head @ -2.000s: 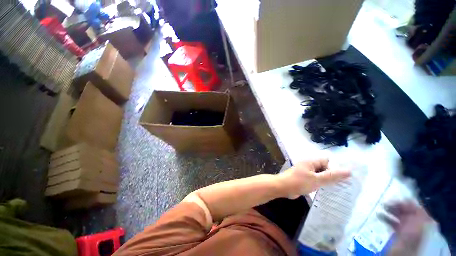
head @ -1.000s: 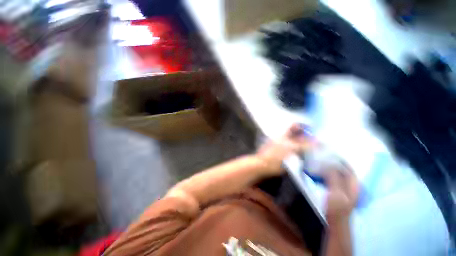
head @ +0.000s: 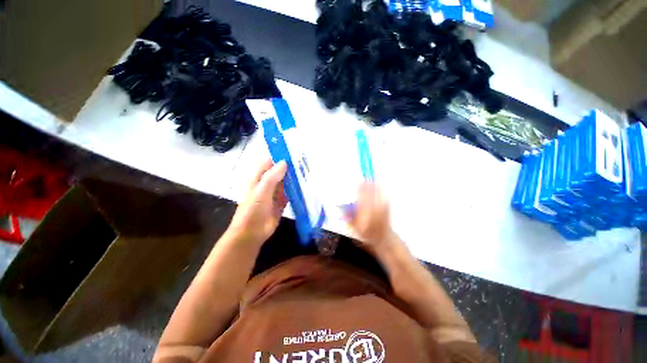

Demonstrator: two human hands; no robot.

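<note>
A slim blue and white retail box [head: 286, 166] is held upright in my left hand [head: 264, 202], with its top flaps open. My right hand [head: 371, 213] is to the right of the box, blurred; whether it touches the box's lower end or holds anything is unclear. A narrow light blue strip [head: 365, 155] lies on the white bench top just beyond my right fingers.
Heaps of black coiled cables lie at the back left [head: 202, 78] and back centre [head: 397, 64]. Finished boxes [head: 576, 174] stand in rows at the right. A glinting greenish pile [head: 500, 126] is behind them. An open brown carton [head: 64, 259] is at lower left.
The view has swung right, bringing the finished boxes into sight. The blue and white box now shows clearly in my left hand. My right hand has moved beside it.
</note>
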